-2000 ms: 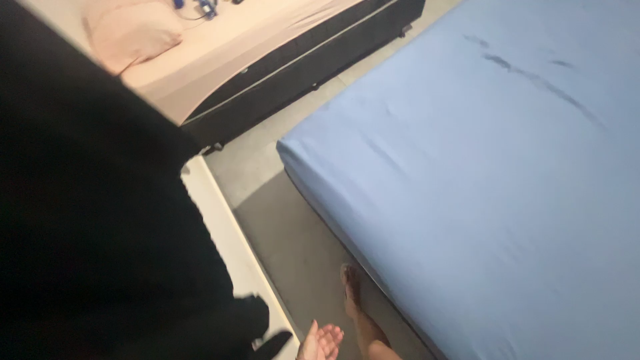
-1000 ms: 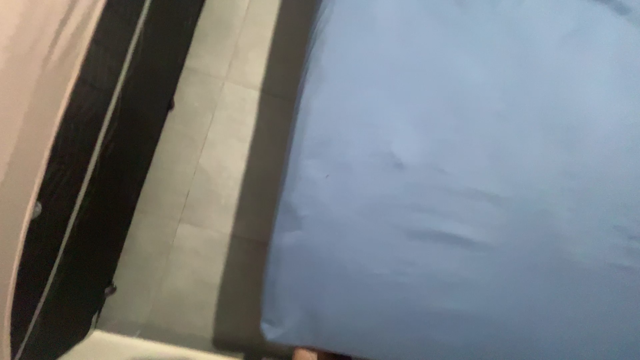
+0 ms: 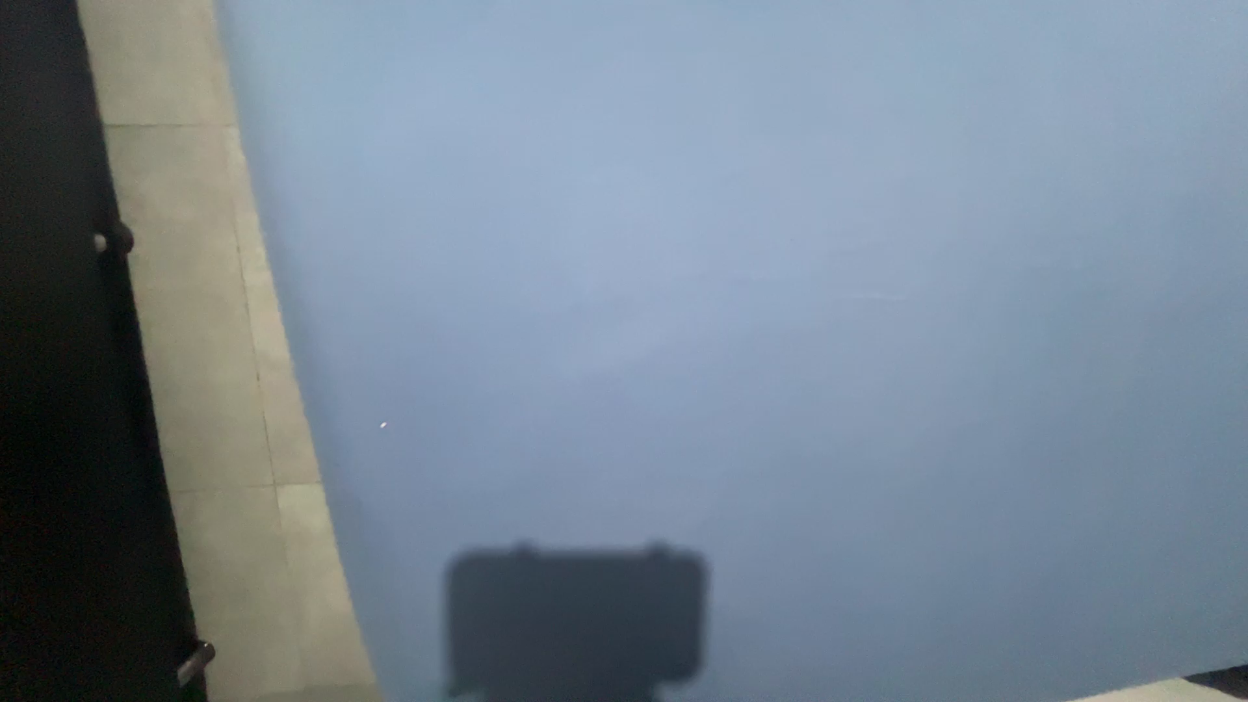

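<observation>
A blue fitted sheet [image 3: 741,292] covers the mattress that fills most of the head view. Its surface looks mostly smooth, with a faint crease right of the middle and a tiny white speck near the left side. A dark, block-shaped shadow lies on the sheet at the bottom, left of centre. Neither my left hand nor my right hand shows, so what they hold or touch is hidden.
Along the left edge stands a black bed base [image 3: 78,390] with small feet or castors [image 3: 119,239]. A narrow strip of grey floor tiles [image 3: 195,341] runs between it and the blue-covered mattress. Something pale shows at the bottom right corner.
The view has moved in close over the blue sheet. The hand seen at the bottom two seconds ago, and the bit of skin at the mattress edge one second ago, are out of view.
</observation>
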